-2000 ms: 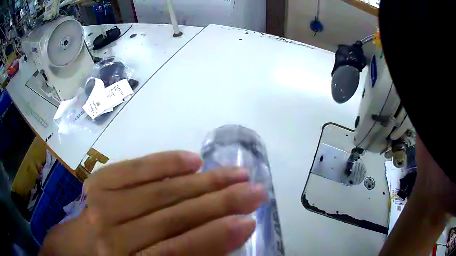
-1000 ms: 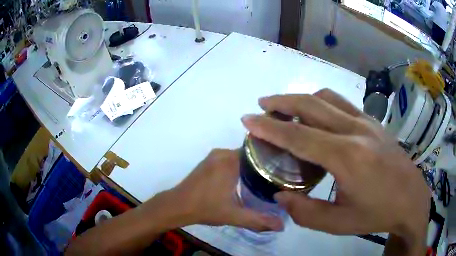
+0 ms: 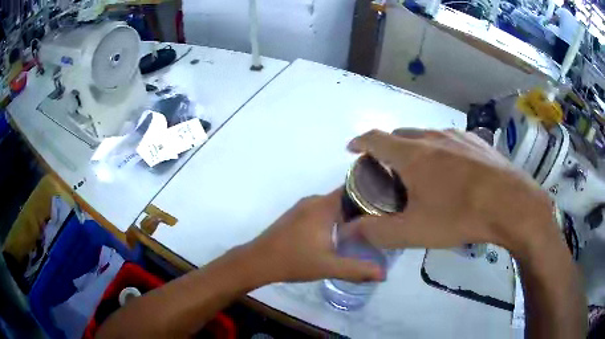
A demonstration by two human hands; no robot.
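Note:
A clear water bottle (image 3: 346, 295) stands on the white table, slightly tilted, in front of me. Its dark lid (image 3: 375, 186) has a gold band. My left hand (image 3: 318, 242) is wrapped round the bottle's body below the lid. My right hand (image 3: 444, 189) is curled over and around the lid, fingers on its far side and thumb on the near side. Part of the lid and the bottle's upper body are hidden by my hands.
A lockstitch machine (image 3: 537, 142) with yellow cloth on top stands right. Its bed panel (image 3: 468, 278) is partly hidden. Another machine (image 3: 99, 73) and a plastic bag with tags (image 3: 169, 140) are left. A blue bin (image 3: 60, 265) and red bin (image 3: 113, 289) sit below the table edge.
Two seconds ago my left hand was at the raised bottle and its lid was out of sight. Since one second ago, my right hand has turned around the lid and covers more of its right side.

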